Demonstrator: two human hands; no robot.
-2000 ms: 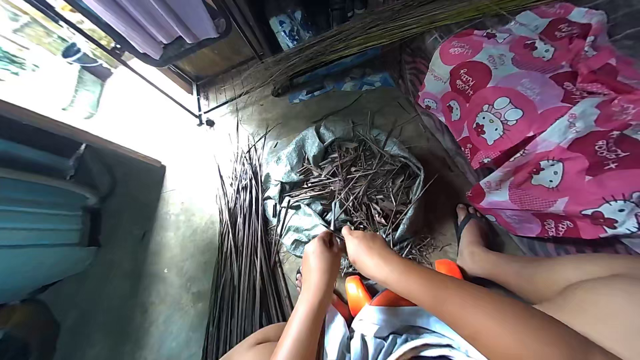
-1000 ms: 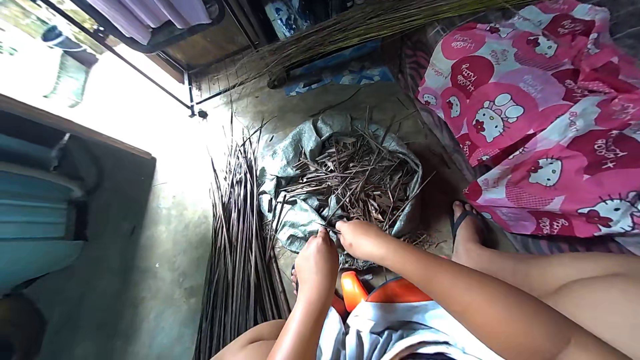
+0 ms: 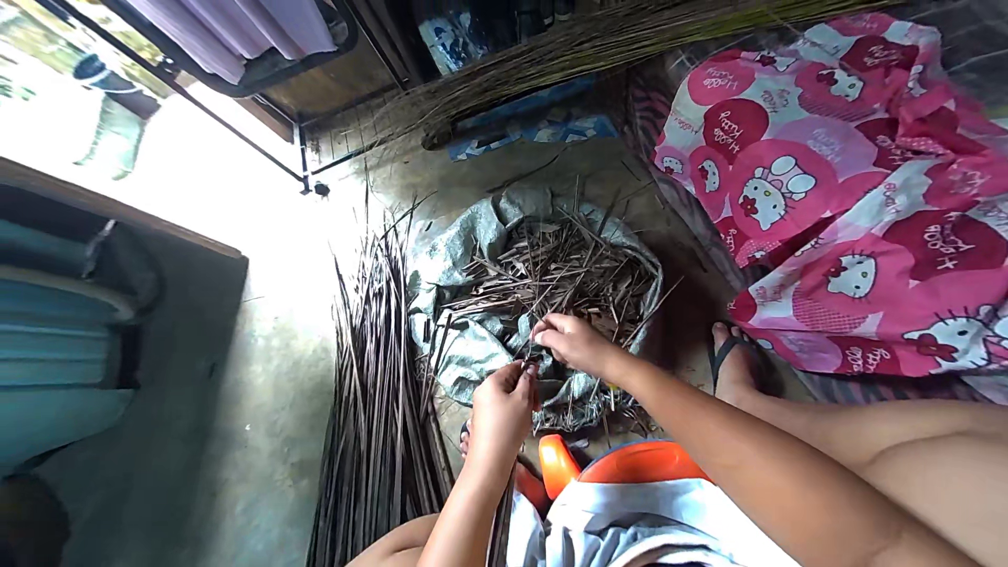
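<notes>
My left hand (image 3: 504, 390) is closed on a thin dark dried stalk, low over the near edge of a woven plastic sack (image 3: 465, 358). Just above and to the right of it, my right hand (image 3: 571, 342) pinches something thin, perhaps the same stalk; the fingers hide its details. The open sack is full of short brown dried leaf scraps (image 3: 587, 276). Left of the sack lies a bundle of long dark dried stalks (image 3: 374, 409) on the floor, running toward my legs.
An orange plastic seat (image 3: 559, 465) is under me. A pink printed cloth (image 3: 850, 197) spreads at the right beside my sandalled foot. Long greenish stalks (image 3: 551, 67) lie across the back. A teal object (image 3: 55, 346) stands at the left near a bright doorway.
My right hand has moved slightly up and away from my left hand, over the scraps. My left hand stays near the sack's near edge.
</notes>
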